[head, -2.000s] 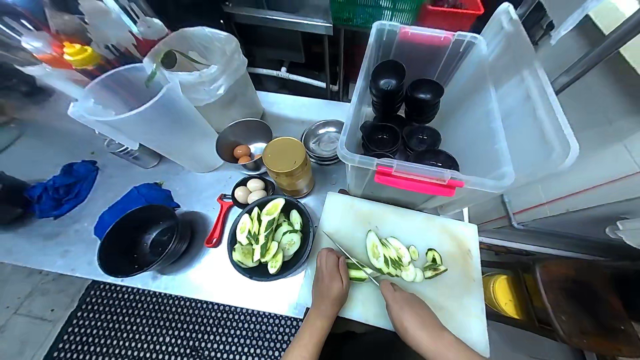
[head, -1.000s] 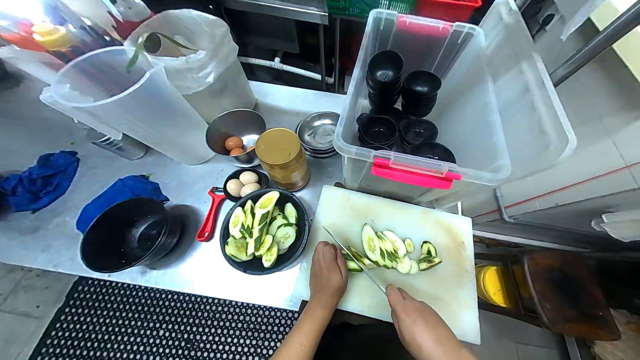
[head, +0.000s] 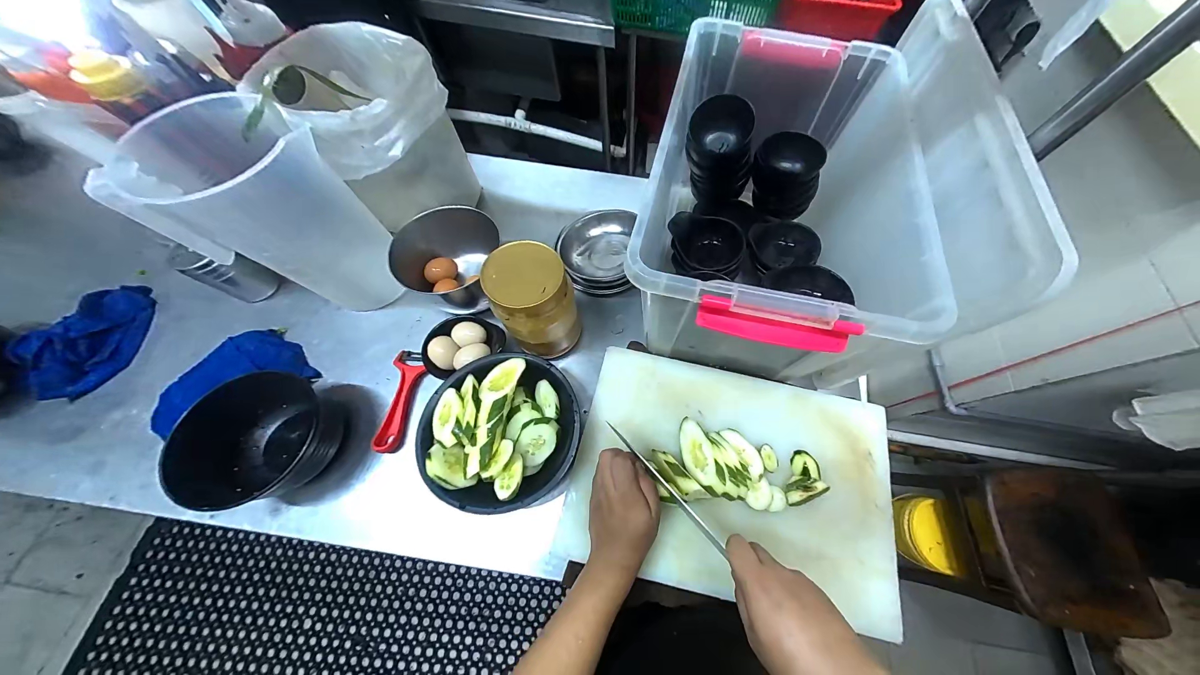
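My right hand [head: 783, 595] grips the handle of a kitchen knife [head: 680, 502], whose blade slants up and left over a white cutting board [head: 806, 581]. At the board's left part, my left hand [head: 623, 506] has its curled fingers against an uncut piece of cucumber [head: 673, 473], partly hidden by hand and blade. Oval cucumber slices [head: 717, 459] lean on each other just right of the blade, with end pieces [head: 806, 478] farther right. Left of the board, more slices [head: 497, 417] fill a black bowl [head: 568, 450].
A clear plastic bin [head: 656, 262] with stacked black bowls [head: 720, 131] stands behind the board. Around the filled bowl are a gold-lidded jar [head: 530, 281], a small dish of eggs [head: 457, 349], a red peeler [head: 401, 403], steel bowls [head: 600, 246] and a large black bowl [head: 239, 441].
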